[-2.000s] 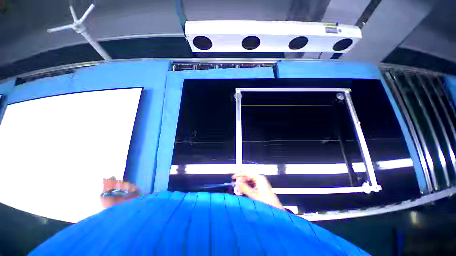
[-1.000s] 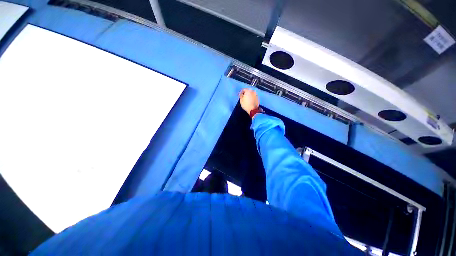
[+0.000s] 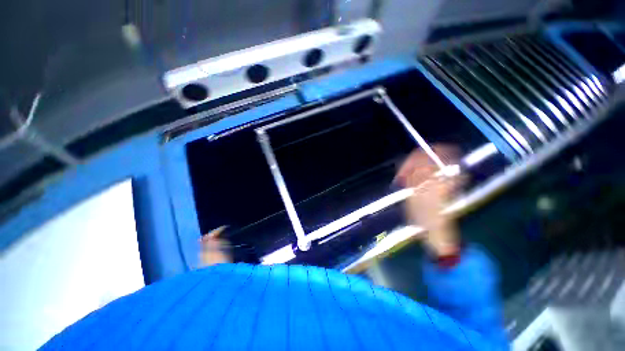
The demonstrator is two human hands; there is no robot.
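Note:
The glossy black panel (image 3: 226,185) lies on a blue-edged carrier (image 3: 179,209). The white suction frame (image 3: 282,185) lies on the panel, with round cups at its corners. My right hand (image 3: 432,188), blurred, is over the frame's near right corner; I cannot tell whether its fingers hold it. A red band shows at that wrist. My left hand (image 3: 216,248), small and blurred, is at the panel's near left corner, partly cut off by my blue smock; its grip is unclear.
A white panel (image 3: 75,233) lies on the carrier to the left. Metal conveyor rollers (image 3: 510,89) are on the right, with another dark panel (image 3: 595,51) beyond. The white air blower (image 3: 274,62) hangs behind the far side. A white tray-like block (image 3: 582,325) is at lower right.
The view has swung round to the right. My right hand has left the panel's far left corner and is now at the frame's near right corner. My left hand has come into view.

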